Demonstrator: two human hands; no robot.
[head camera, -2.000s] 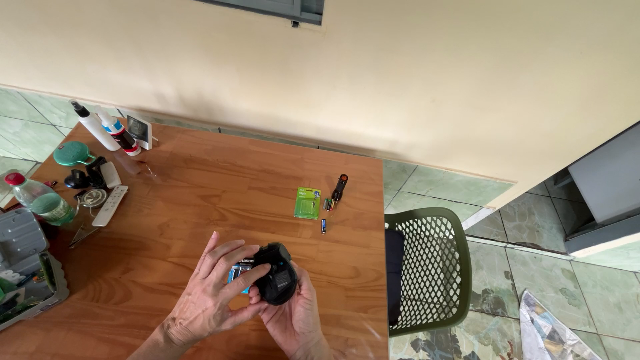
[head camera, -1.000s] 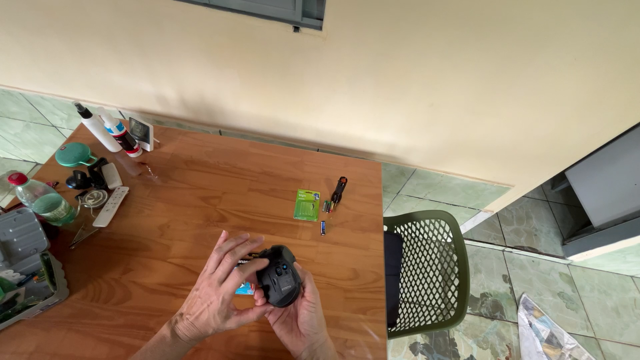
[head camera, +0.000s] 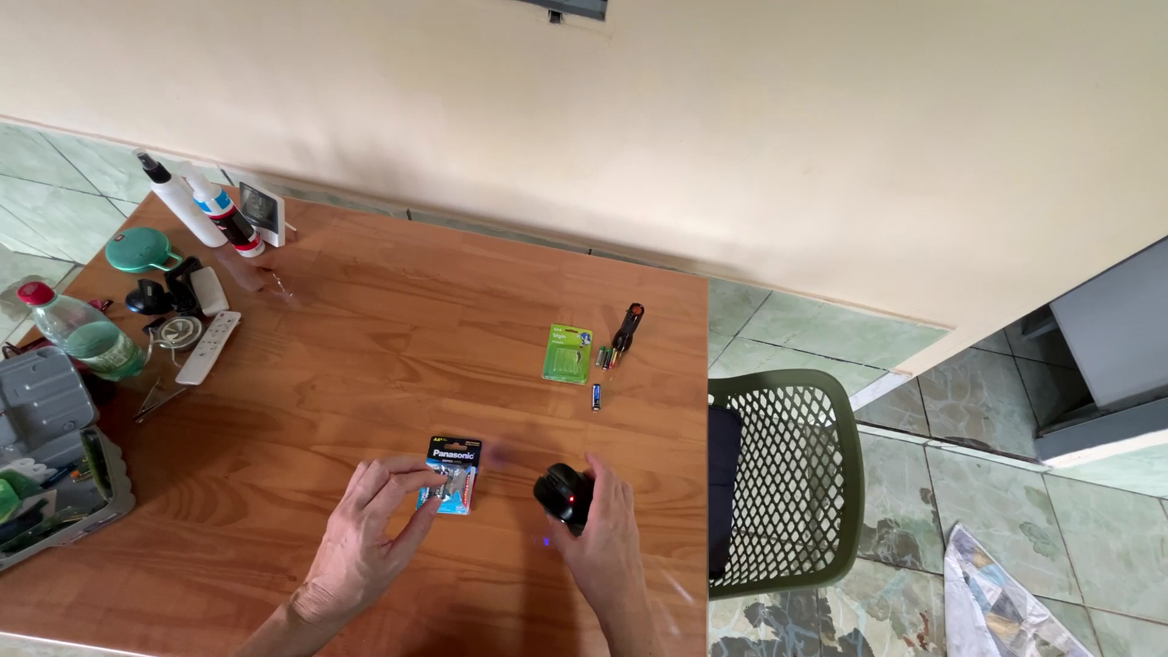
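Note:
My right hand (head camera: 602, 520) holds a black computer mouse (head camera: 563, 495) just above the wooden table; a red light glows on the mouse. My left hand (head camera: 374, 525) is over the left side of a Panasonic battery blister pack (head camera: 463, 474), thumb and forefinger parted at its clear plastic; whether they touch it I cannot tell. Farther back, one blue battery (head camera: 596, 397) lies alone. Behind it are a green battery pack (head camera: 568, 354), a few small batteries (head camera: 604, 357) and a black tool with an orange-red end (head camera: 628, 330), its kind unclear.
At the left are an open grey toolbox (head camera: 109, 497), a plastic bottle (head camera: 91, 338), a white remote control (head camera: 209, 349), a green round case (head camera: 140, 250), two white bottles (head camera: 187, 205) and a small display (head camera: 262, 214). A green chair (head camera: 844, 493) stands against the table's right edge.
My hands have moved apart: both were at the mouse, and now only my right hand holds it. My left hand has shifted left to the Panasonic pack. A red light now shows on the mouse.

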